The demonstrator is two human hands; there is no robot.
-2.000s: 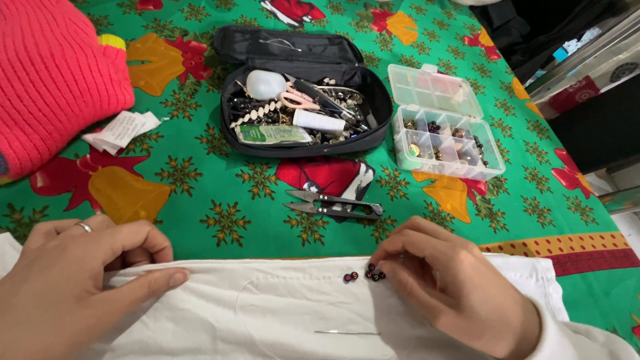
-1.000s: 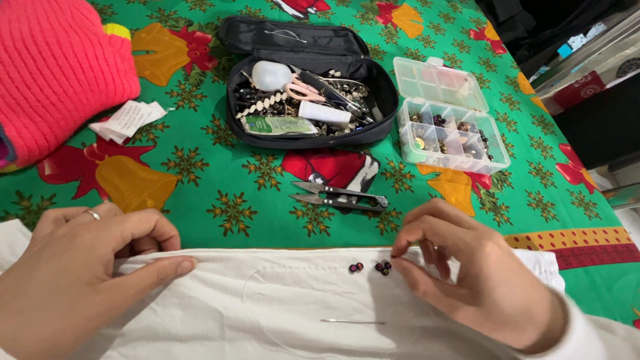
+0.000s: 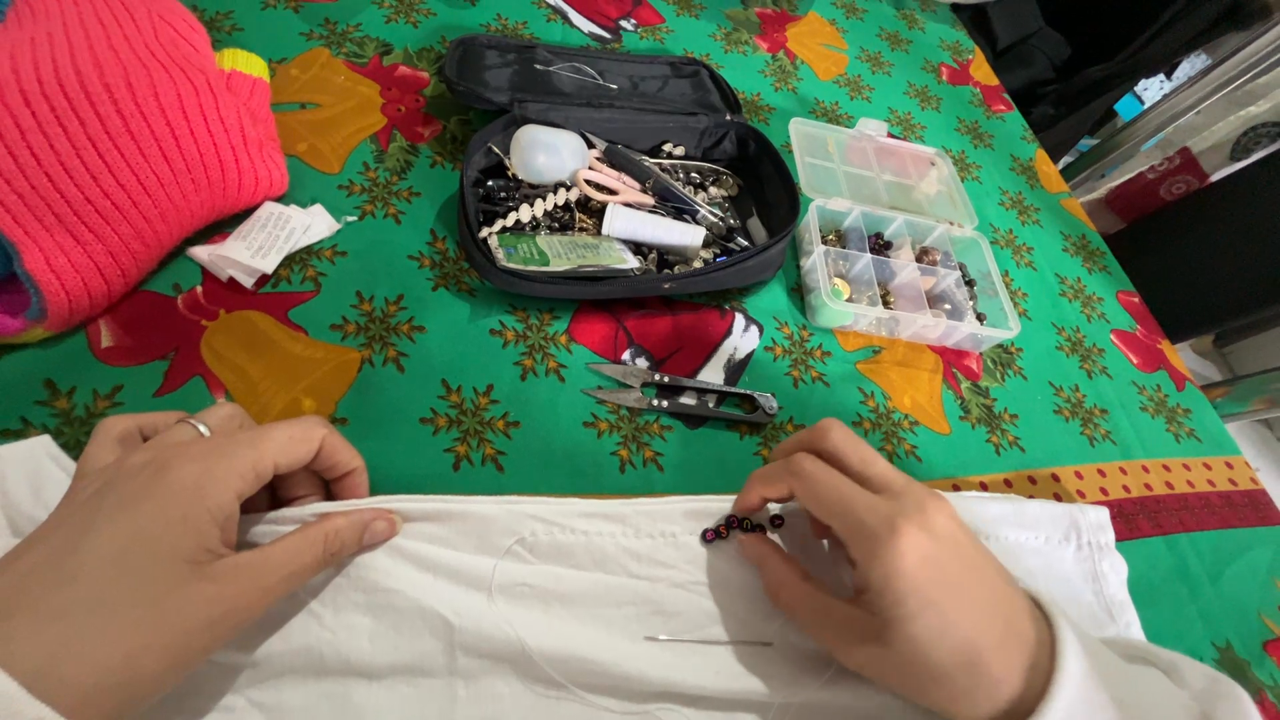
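White fabric (image 3: 450, 620) with a stitched hem lies along the near side of the table. My left hand (image 3: 220, 510), a ring on one finger, pinches the hem between thumb and fingers. At the hem on the right, the thumb and index finger of my right hand (image 3: 860, 560) touch several small dark round letter beads (image 3: 735, 527); whether they grip one is unclear. A sewing needle (image 3: 708, 640) lies flat on the fabric below the beads, and a thin white thread (image 3: 510, 610) curves over the cloth. Thread snips (image 3: 690, 392) rest just beyond the hem.
A black zip case (image 3: 625, 285) stands open with a white thread spool (image 3: 653, 229), pink-handled scissors (image 3: 612, 187) and beaded trims. Right of it is an open clear plastic bead box (image 3: 910, 325). Pink ribbed knitwear (image 3: 130, 150) with white tags (image 3: 265, 242) lies far left on the patterned tablecloth (image 3: 480, 350).
The beads, earlier in two small clusters, now sit closer together in a loose row under my right fingertips. My left hand still holds the hem at the left.
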